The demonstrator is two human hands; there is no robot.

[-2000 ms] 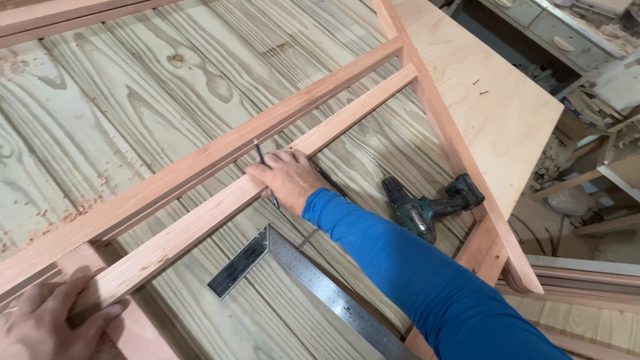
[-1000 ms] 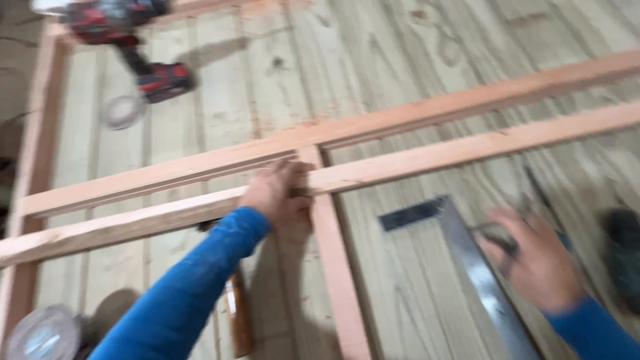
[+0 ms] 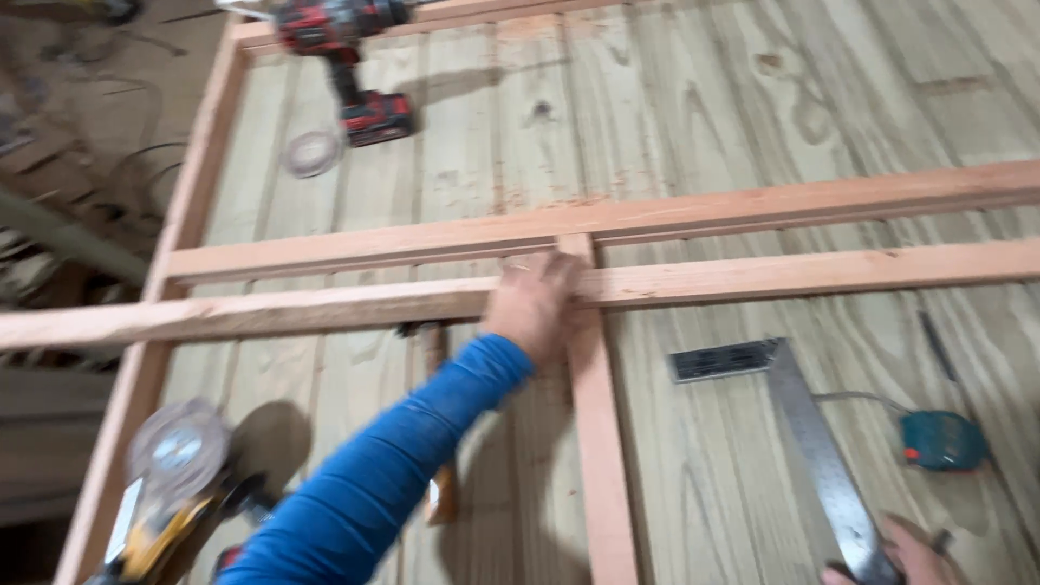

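Note:
My left hand [image 3: 536,301], below a blue sleeve, grips a long wooden strip [image 3: 731,275] where it crosses an upright wooden piece [image 3: 600,439]. The strip runs roughly parallel to a fixed wooden rail [image 3: 650,218] and passes over the frame's left side. At the bottom right my right hand [image 3: 902,552] holds the metal blade of a try square [image 3: 821,455], whose dark stock points left. A thin dark object, perhaps a pencil, shows by its fingers. Right of the square lies a teal tape measure [image 3: 942,440].
A red and black cordless drill [image 3: 357,73] stands at the upper left beside a clear disc [image 3: 313,154]. A yellow tool with a round disc [image 3: 179,451] sits at the lower left. A wooden-handled tool [image 3: 441,491] lies partly under my left arm. The frame's left side [image 3: 199,162] borders a cluttered floor.
My right hand has moved down onto the square's blade; a second ago it was to the blade's right. My left hand remains on the strip at the crossing. The view has swung left since two seconds ago.

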